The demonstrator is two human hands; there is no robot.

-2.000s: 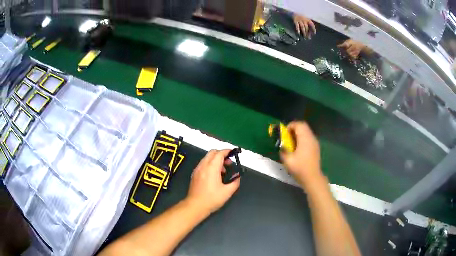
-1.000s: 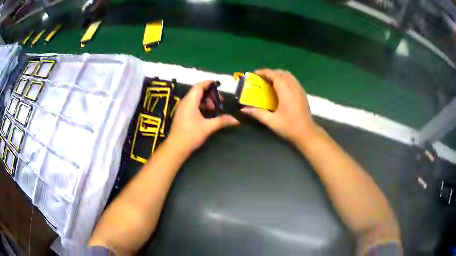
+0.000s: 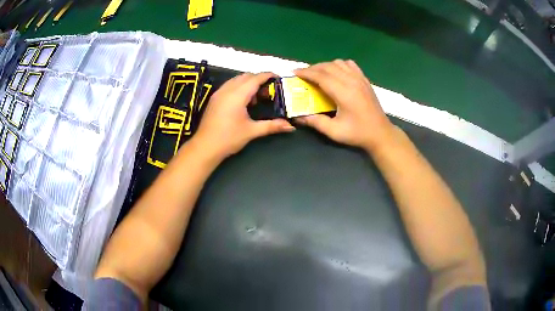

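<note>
My right hand (image 3: 350, 106) holds a flat module (image 3: 306, 97) with a bright yellow face between thumb and fingers. My left hand (image 3: 238, 112) holds a thin black frame (image 3: 279, 98) between fingertips and thumb. The frame stands edge-on at the module's left end, touching or around it; how far the module is inside cannot be told. A small yellow tab (image 3: 271, 91) shows on the frame's left side. Both hands are above the dark mat. A loose pile of black-and-yellow frames (image 3: 164, 136) lies left of my left hand.
A translucent white tray (image 3: 79, 130) with pockets is at the left, several holding black-and-yellow frames. Beyond a white strip (image 3: 420, 124) runs the green conveyor (image 3: 341, 42) with spaced yellow modules (image 3: 200, 10). Small loose parts (image 3: 514, 211) lie at far right.
The module in my right hand and the black frame in my left have come together. The view has shifted, so the tray and pile appear higher.
</note>
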